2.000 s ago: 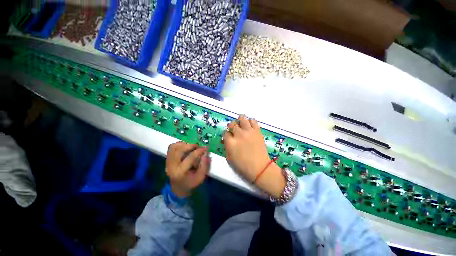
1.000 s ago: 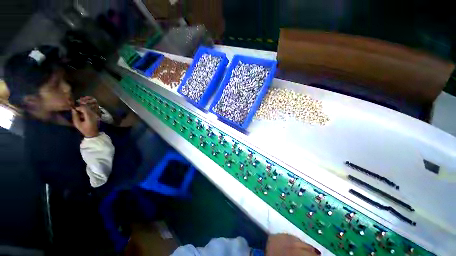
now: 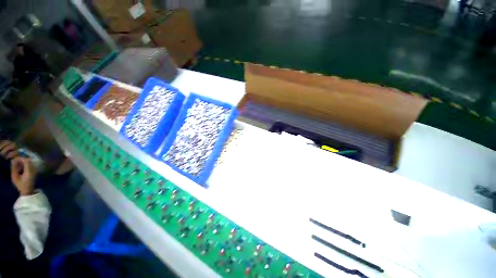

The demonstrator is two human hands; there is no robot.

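Note:
Neither of my hands shows in the head view. Nearest in front lies the long strip of green circuit boards, dotted with small parts, running from the upper left to the bottom edge. Two blue bins stand behind it, heaped with small silvery-grey parts. A little of a cream pile shows at the right bin's side; the white surface beyond is washed out. Three thin black strips lie on the white bench at the lower right.
Reddish-brown parts and a smaller blue bin are farther left. An open cardboard box with long dark strips stands behind the bench. A small dark piece lies at right. Another worker's raised hands show at left.
The view has swung up and turned. My two hands, over the boards two seconds ago, have left the picture. The open box and floor now show behind the bench.

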